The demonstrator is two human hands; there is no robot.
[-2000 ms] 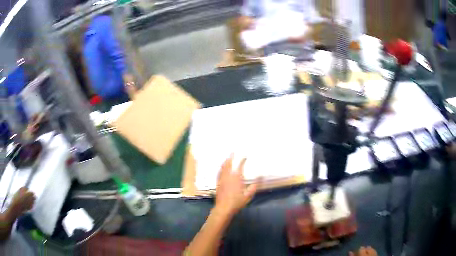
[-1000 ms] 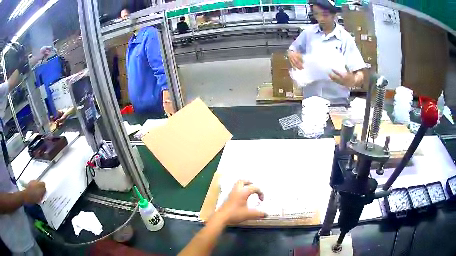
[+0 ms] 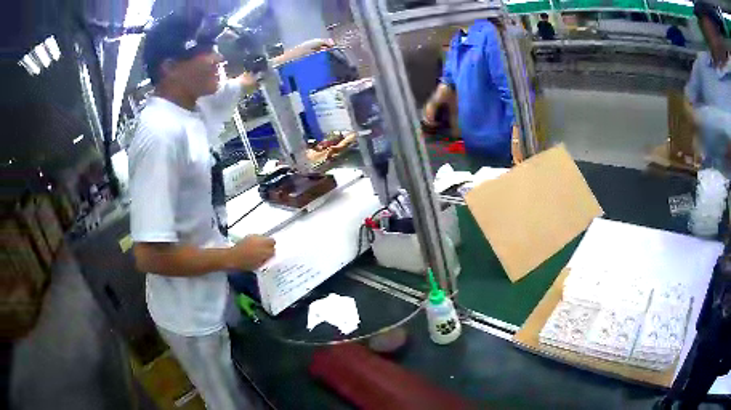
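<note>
Neither of my hands is in the picture. The lens stack (image 3: pixel 617 324) lies at the lower right, with dotted clear lenses on white sheets and a tan cardboard edge (image 3: pixel 535 324) under it. A white squeeze bottle (image 3: pixel 443 322) with a green nozzle stands upright on the dark bench. A long red-brown pad (image 3: pixel 377 380) lies at the bottom, partly cut off. A crumpled white scrap (image 3: pixel 333 313) lies left of the bottle.
A tan cardboard sheet (image 3: pixel 533 212) leans behind a metal post (image 3: pixel 413 152). A person in white (image 3: pixel 180 200) stands at the left beside a white box (image 3: pixel 308 260). Others stand behind the line. A thin hose loops across the bench. Dark press parts (image 3: pixel 709 344) are cut off at right.
The view has swung left, so everything has shifted right. My left hand, earlier over the lens stack, is out of the picture. Most of the press and the row of lights have left view.
</note>
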